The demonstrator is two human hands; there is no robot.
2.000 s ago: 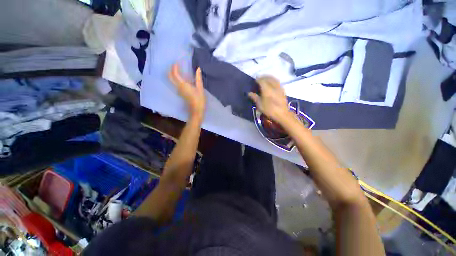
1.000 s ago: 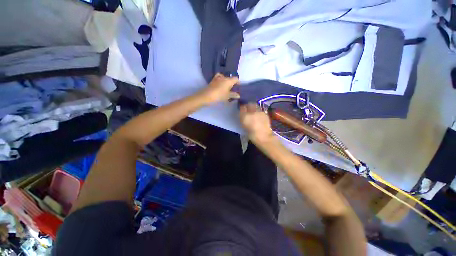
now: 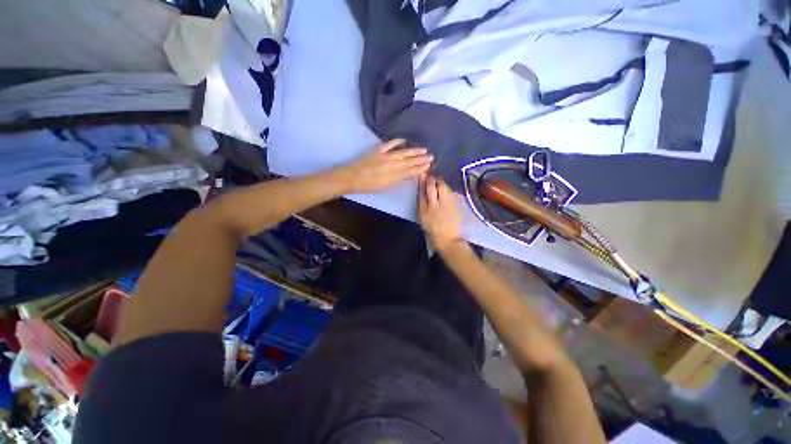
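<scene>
A pale grey-blue garment with dark seam lines lies on the pressing table. A dark grey band runs along its near edge and bends up at the left. My left hand lies on the band's near edge at the table front, fingers together and pointing right. My right hand is just below it, fingertips at the same edge. Whether the fingers pinch the cloth cannot be told. The steam iron stands to the right of my right hand, its brown handle free, partly over the band.
The pressing table has a brownish area at right. Yellow hose and cord trail from the iron to the lower right. Stacked cloth is at left, with blue crates below. A cardboard box is under the table at right.
My right hand has let go of the iron, which now stands on the table. Both hands have come together at the band's edge. The band's left part has shifted and now curves upward.
</scene>
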